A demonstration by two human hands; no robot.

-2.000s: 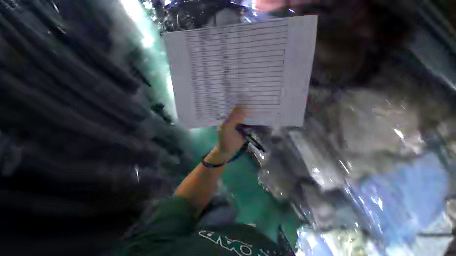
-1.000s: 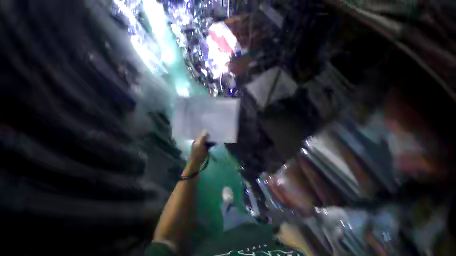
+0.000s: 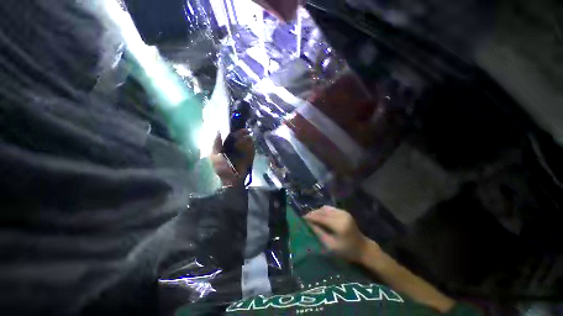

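My left hand [image 3: 234, 154] is ahead of me, closed on a white paper sheet [image 3: 216, 114] that is tilted nearly edge-on and glares. A dark object also shows at its fingers, too unclear to name. A black garment in shiny clear plastic [image 3: 237, 237], with a pale strip down it, lies over my left forearm and hides it. My right hand [image 3: 336, 229] is at the right of this bag, its fingers curled, with fingertips near the bag's edge. Whether it holds anything cannot be told.
Dark plastic-wrapped stock [image 3: 74, 185] lines the left side. Shiny clear-wrapped goods [image 3: 265, 68] stand ahead, with a dark red item [image 3: 339, 117] to the right. The green floor [image 3: 176, 114] runs ahead between them. The far right is dark and blurred.
The bagged black garment has come over my left forearm. The sheet has turned from facing me to nearly edge-on. My right hand has come up into view beside the bag.
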